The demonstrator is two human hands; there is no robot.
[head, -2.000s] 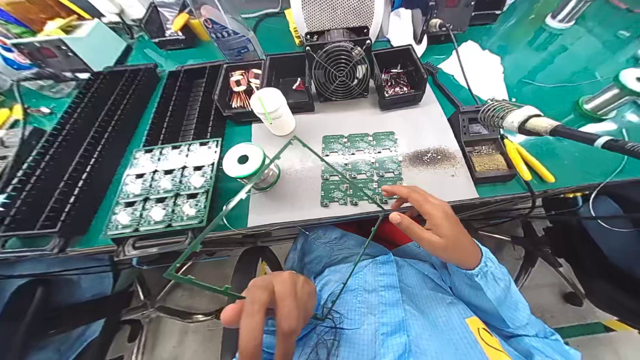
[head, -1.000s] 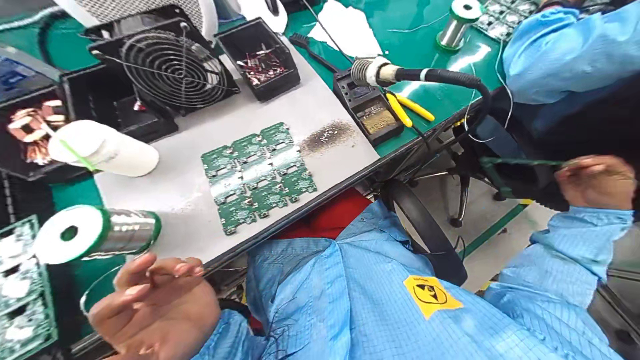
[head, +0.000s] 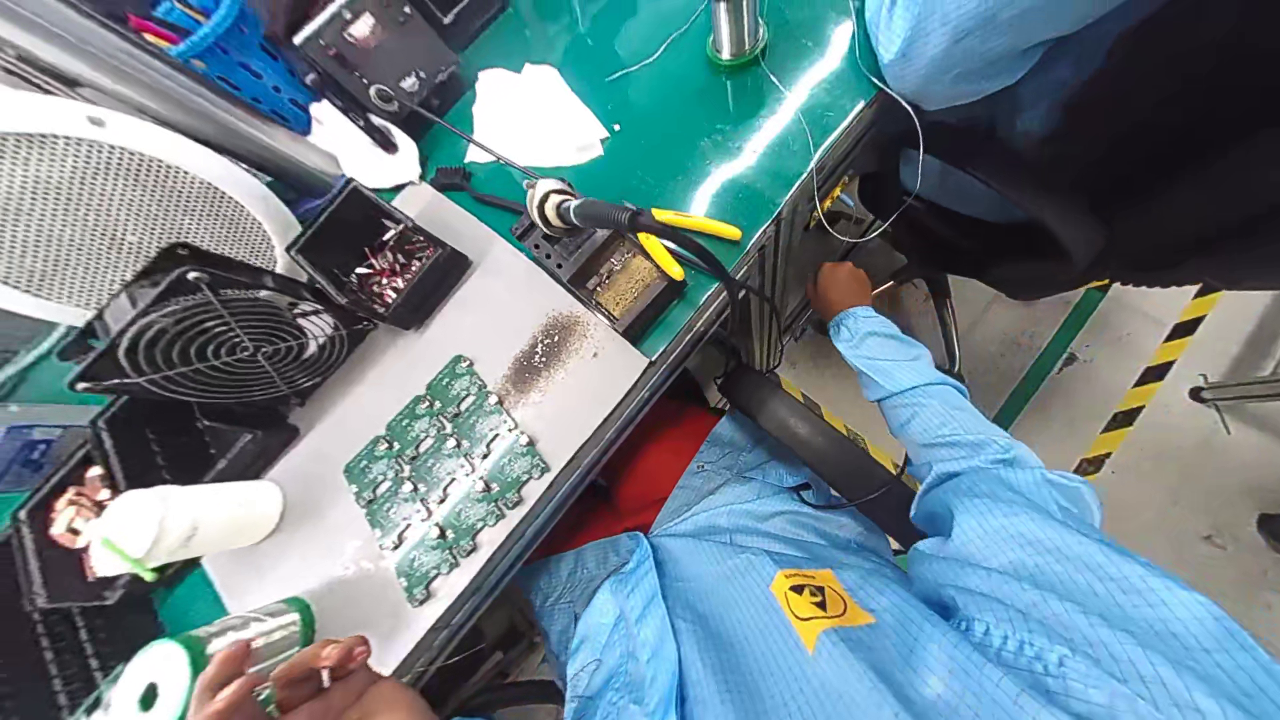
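Observation:
My left hand [head: 310, 685] is at the bottom left, fingers apart and slightly curled, beside a solder wire spool [head: 250, 640]; whether they touch is unclear. My right hand [head: 840, 289] reaches below the table edge beside the bench frame; its fingers are mostly hidden, so any hold cannot be seen. On the grey mat [head: 620, 385] lies a panel of green circuit boards [head: 445, 475], with dark solder debris [head: 545, 355] beside it. A white bottle [head: 200, 525] with a green spout stands left of the panel.
A soldering iron [head: 570, 210] rests above its stand [head: 625, 285], near yellow-handled pliers [head: 695, 224]. A fan [head: 250, 345] and a black parts bin [head: 385, 260] line the back. A co-worker's sleeve [head: 950, 45] is at the upper right. A chair armrest [head: 820, 450] stands by my right sleeve.
The green board frame, in my hands at first and in my right hand one second ago, is no longer visible. My right hand has moved beside the bench frame. The view has swung right.

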